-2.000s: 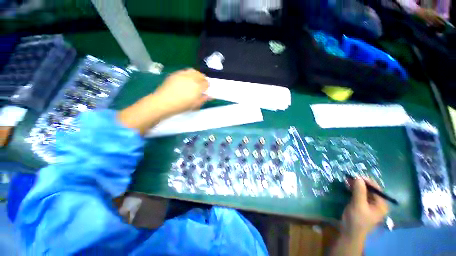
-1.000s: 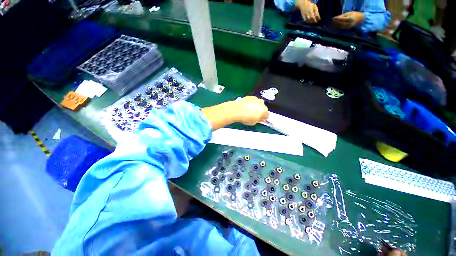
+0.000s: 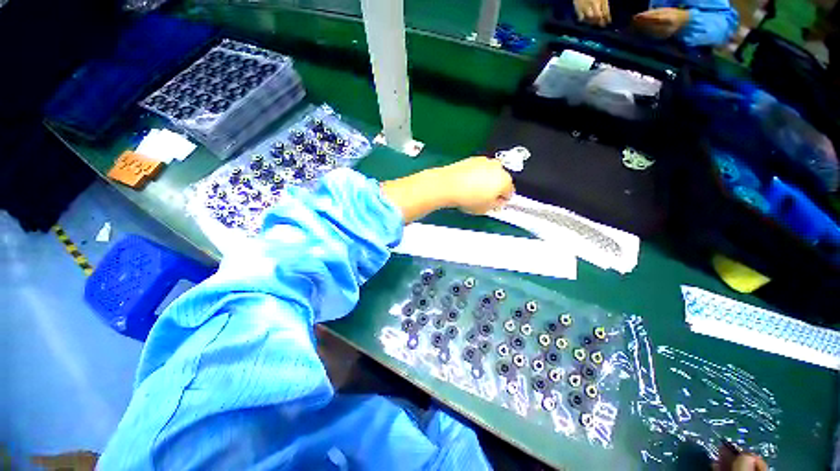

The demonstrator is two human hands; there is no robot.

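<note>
My left hand (image 3: 484, 184) has its fingers closed at the left end of a white strip (image 3: 589, 241) with fine marks along it. A second white strip (image 3: 488, 250) lies just in front, reaching under my left sleeve. Black round parts, many with pale or gold rings, lie in rows on a clear film (image 3: 603, 419) before me. To its right is a glossy clear sheet with scraps (image 3: 728, 396). My right hand (image 3: 744, 461) is at the bottom edge, mostly cut off; a dark piece of the tweezers (image 3: 725, 451) shows at its fingers, blurred.
A patterned strip (image 3: 764, 322) and yellow piece (image 3: 740, 274) lie right. A black case (image 3: 589, 175) stands behind. A filled clear sheet (image 3: 276, 170), stacked trays (image 3: 226, 92) and a white post (image 3: 387, 74) are left and back. A person's hands (image 3: 659, 20) show across the bench.
The view has swung right-to-left since the first frame, bringing more of the left bench in. My left hand stays at the strip, whose marks now show. My right hand has dropped to the bottom edge.
</note>
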